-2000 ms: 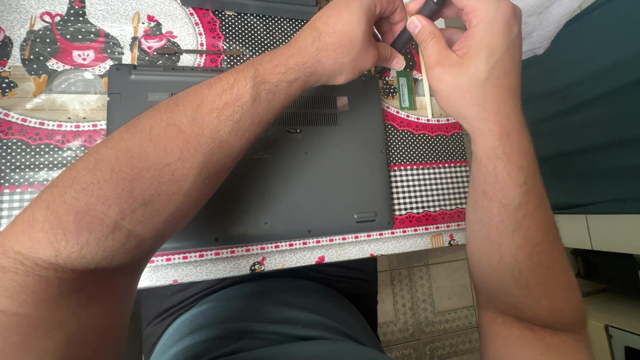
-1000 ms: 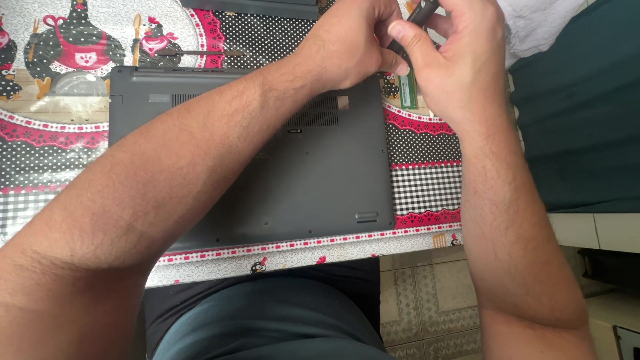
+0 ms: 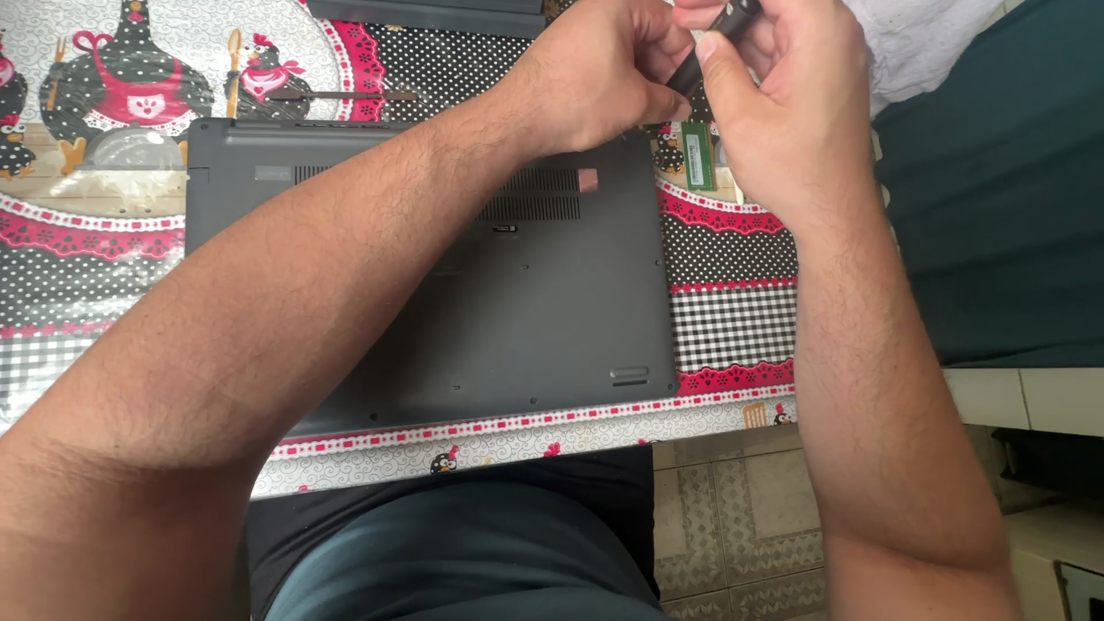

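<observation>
A dark grey laptop (image 3: 552, 302) lies bottom side up on the patterned tablecloth, with vents and small screw holes in its base. Above its far right corner, my left hand (image 3: 612, 78) and my right hand (image 3: 776, 95) meet around a slim black tool (image 3: 720, 43), perhaps a screwdriver. Both hands have their fingers on it; its ends are partly hidden. Just beneath them, right of the laptop, rests a green memory module (image 3: 698, 155) with a white label. My left forearm crosses over the laptop.
A thin dark tool (image 3: 345, 96) lies beyond the laptop's far edge. Further back is a dark grey flat object (image 3: 431, 13), cut off by the frame. White cloth (image 3: 914, 43) and dark green fabric (image 3: 1009, 198) are at the right. The tablecloth's near edge (image 3: 535, 444) runs before my lap.
My right hand has shifted slightly left with the black tool, which is tilted differently from two seconds ago. The laptop has stayed in place.
</observation>
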